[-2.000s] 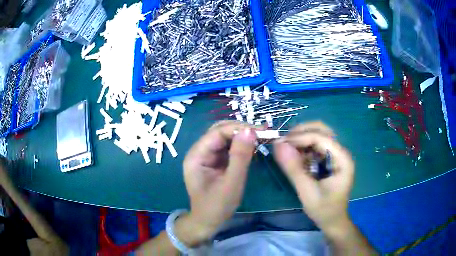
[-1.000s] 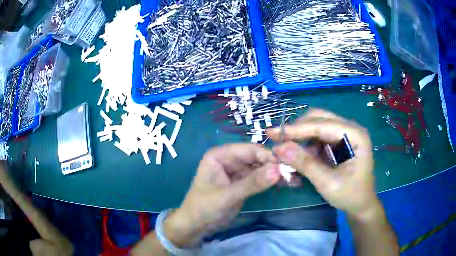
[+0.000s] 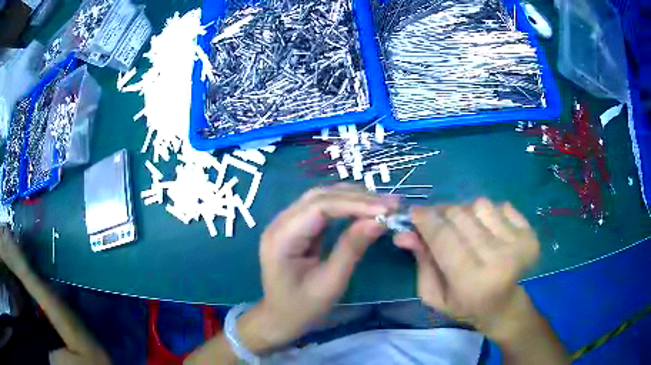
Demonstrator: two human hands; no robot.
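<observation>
My left hand (image 3: 310, 249) is bare, with a white band at the wrist, and pinches a small whitish piece (image 3: 397, 222) between thumb and fingers. My right hand (image 3: 471, 256) is turned back-up and its fingertips touch the other side of the same piece. The piece is blurred, so its exact shape is unclear. No dark tool shows; the right palm is hidden. Sleeved pieces (image 3: 385, 172) lie in a small heap just above my hands. White sleeves (image 3: 203, 189) lie in a large loose pile at the left.
Two blue trays (image 3: 285, 127) stand top centre, holding short metal parts and long leads (image 3: 457, 71). Red leads (image 3: 582, 157) lie at right. A digital scale (image 3: 109, 196) and clear boxes (image 3: 75, 128) are at left. Another person's arm (image 3: 50, 306) is at lower left.
My hands first moved down and right, then my left hand moved back left and up. My right hand turned back-up, and the dark tool seen in it earlier no longer shows.
</observation>
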